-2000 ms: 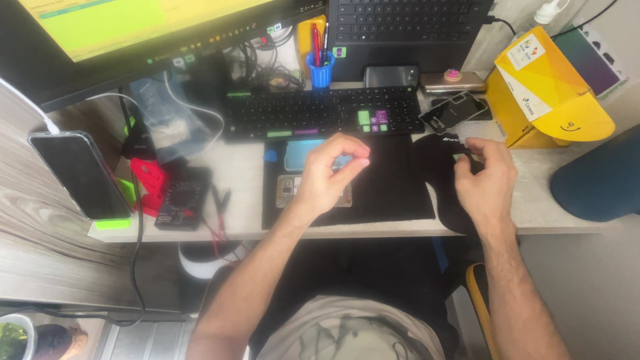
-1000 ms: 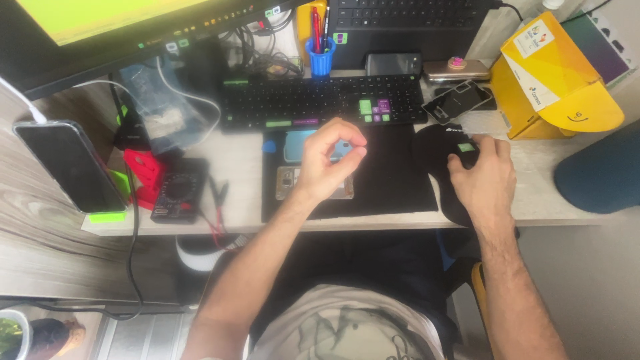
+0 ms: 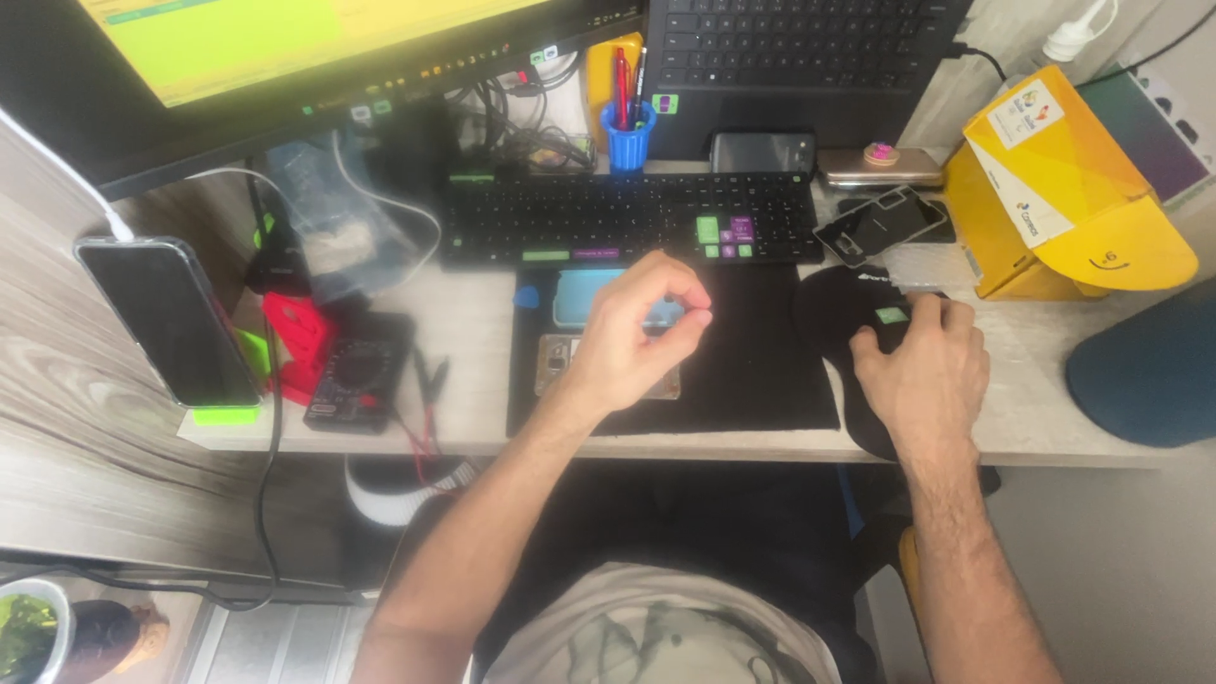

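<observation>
My left hand point(image 3: 641, 328) is raised over a black mat point(image 3: 750, 380), thumb and index fingertips together in a ring; whether something tiny sits between them cannot be told. Behind and below it lie a light blue tray or case point(image 3: 578, 293) and a clear case-like piece with small metal parts point(image 3: 554, 353), both partly hidden. My right hand point(image 3: 926, 370) curves over what seems to be a dark computer mouse, mostly covered, on a black mouse pad with wrist rest point(image 3: 826, 309). A green sticker point(image 3: 890, 314) shows by its index finger.
A keyboard point(image 3: 570, 214) lies behind the mat, with a blue pen cup point(image 3: 627, 142) and laptop point(image 3: 788, 85) beyond. On the right are phone parts point(image 3: 883, 223), a yellow box point(image 3: 1054, 190) and a dark blue cylinder point(image 3: 1149, 366). Left stand a multimeter point(image 3: 361, 370) and a charging phone point(image 3: 171, 323).
My right hand has settled lower over the mouse pad, its fingers less raised than two seconds ago. My left hand keeps its pinched pose over the mat.
</observation>
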